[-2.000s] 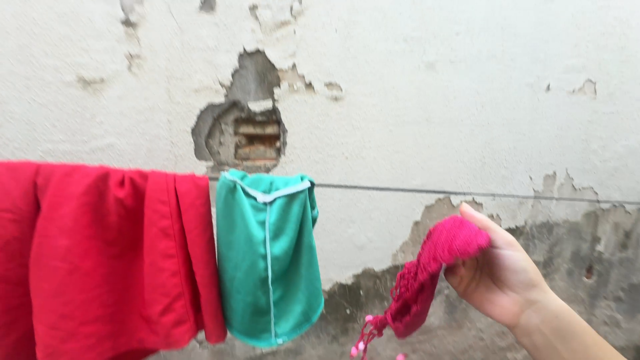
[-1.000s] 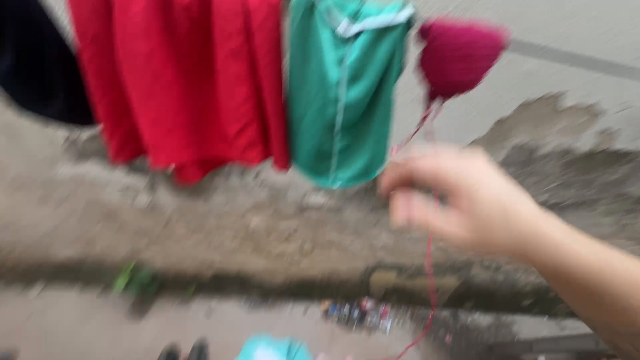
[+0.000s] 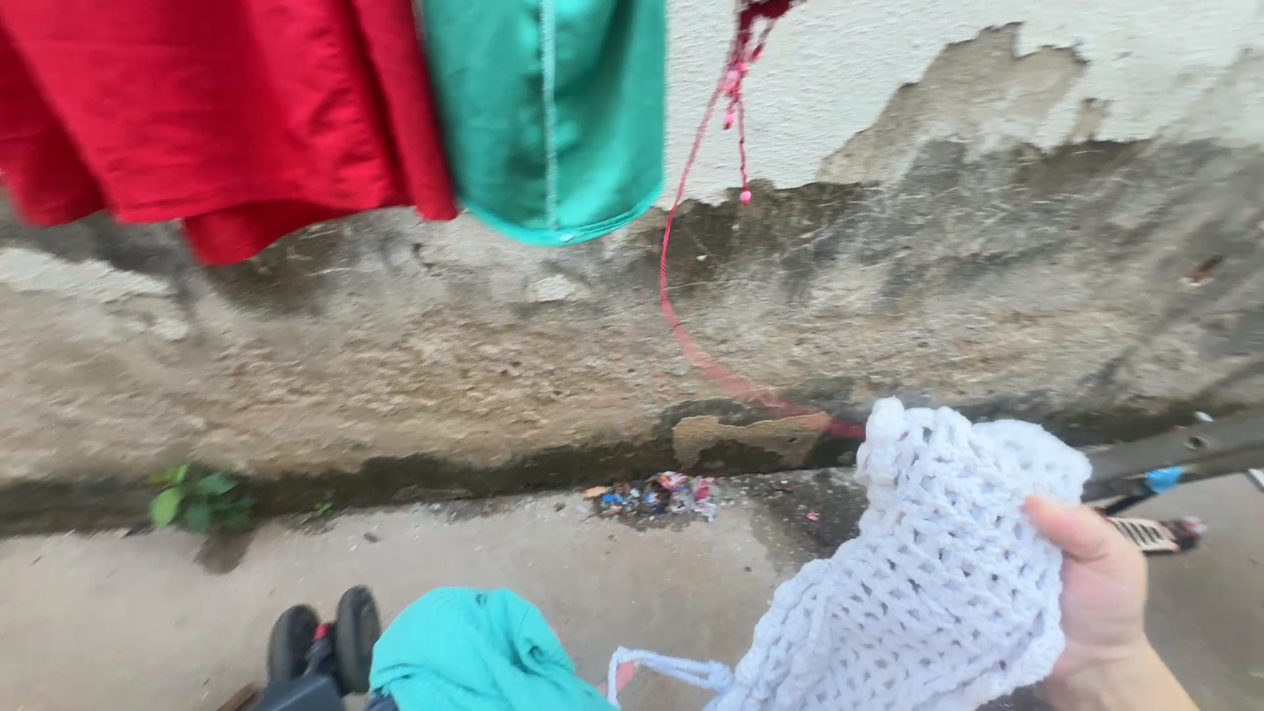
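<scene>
My right hand (image 3: 1096,583) grips the right edge of a white open-knit piece (image 3: 918,563) with a white tie at its lower left. At the bottom edge, a small patch of skin, apparently my left hand (image 3: 624,675), shows by that tie; its grip is hidden. Bunched teal cloth (image 3: 474,647) lies left of it. Above hang a red cloth (image 3: 227,109) and a green cloth (image 3: 592,118) with a pale seam. To their right hangs the dark magenta knit piece (image 3: 765,10), mostly out of frame, with beaded strings and a long pinkish-red cord (image 3: 667,267) trailing behind the white piece.
A peeling plaster wall (image 3: 987,257) stands behind the hanging cloths. Small black wheels (image 3: 326,637) are at the lower left, near a green plant (image 3: 202,499). Litter (image 3: 662,494) lies along the wall's foot. A grey bar (image 3: 1175,444) crosses at the right.
The magenta knit piece, in my right hand two seconds ago, now hangs free of it. My right hand now holds the white knit piece. The view has tipped downward.
</scene>
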